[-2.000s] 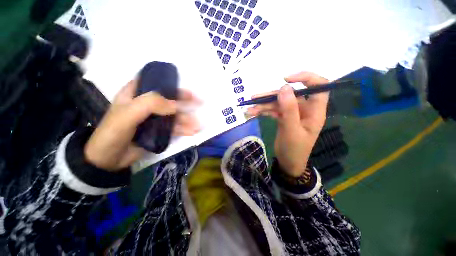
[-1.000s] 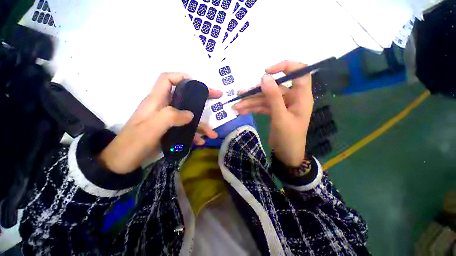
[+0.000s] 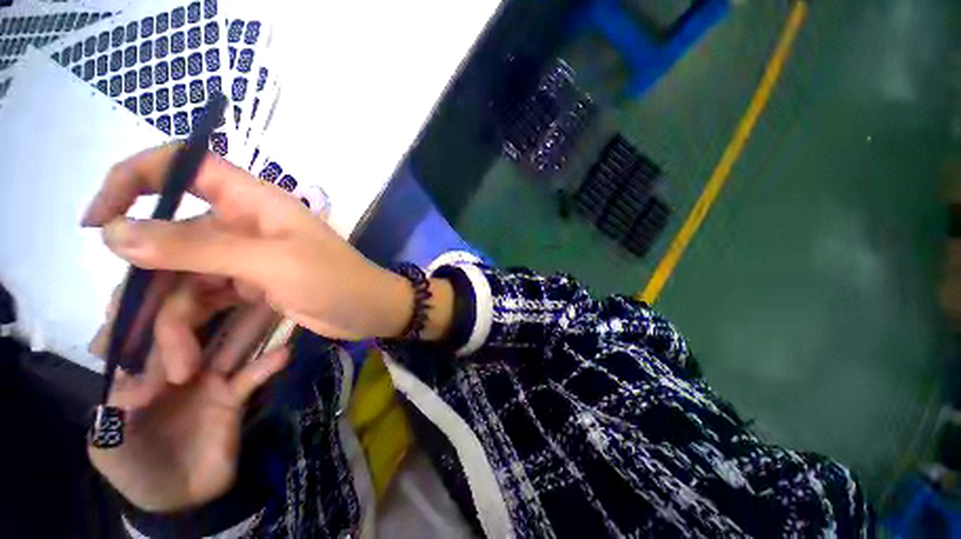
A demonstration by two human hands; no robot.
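Note:
My right hand (image 3: 263, 242) holds dark tweezers (image 3: 181, 179) between thumb and fingers, points downward. A small dark sticker with pale 88-like marks (image 3: 109, 426) is at the tweezer tip, over the heel of my left hand. My left hand (image 3: 174, 421) is at the lower left, palm up and partly behind my right hand. A dark part of the black housing (image 3: 137, 342) shows between its fingers; the rest is hidden. Sticker sheets (image 3: 142, 63) with rows of dark labels lie fanned at the upper left.
A plain white backing sheet (image 3: 53, 179) covers part of the sticker sheets. The white table's edge (image 3: 422, 121) runs diagonally at the upper middle. Beyond it, black ribbed items (image 3: 622, 195) lie over the green floor, near a yellow line (image 3: 727, 158) and a blue frame (image 3: 643, 47).
The view has swung to the right, so table and hands appear further left. My right hand has moved across over my left, and the tweezers now carry a sticker.

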